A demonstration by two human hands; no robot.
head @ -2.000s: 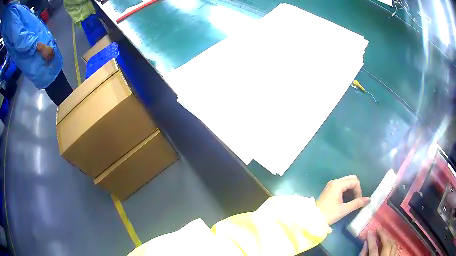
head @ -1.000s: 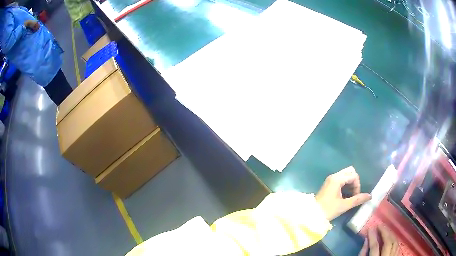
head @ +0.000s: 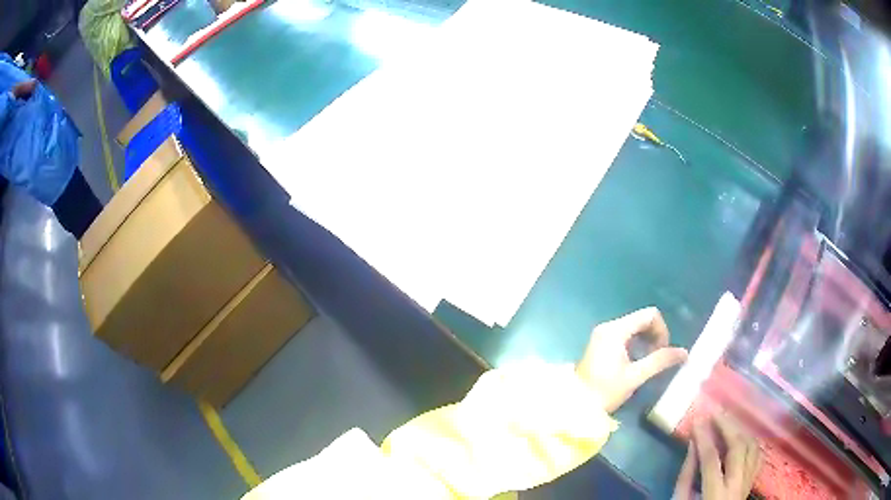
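Note:
My left hand [head: 630, 359] is at the lower right, its fingers curled with the thumb reaching the pale end strip [head: 699, 366] of the red base pad [head: 772, 454]. I see nothing held in it. My right hand [head: 721, 454] rests with bent fingers on the red pad's near edge; the picture's bottom edge cuts it off. I cannot tell if it holds anything. The black hold-down frame [head: 830, 391] lies above the pad at the right edge, partly blurred by glare. A large stack of white sheets [head: 479, 156] lies on the green bench to the left of the pad.
A yellow-handled tool [head: 645, 133] lies beside the stack. A red rod [head: 220, 31] is far down the bench [head: 606, 244]. Cardboard cartons [head: 176, 264] and a blue bin [head: 154, 137] stand beside the bench. A person in blue [head: 37, 142] stands at far left.
The view has turned, so the bench, stack and cartons sit further left and more of the black frame shows. Both hands keep about the same pose at the pad. The person in blue has shifted slightly.

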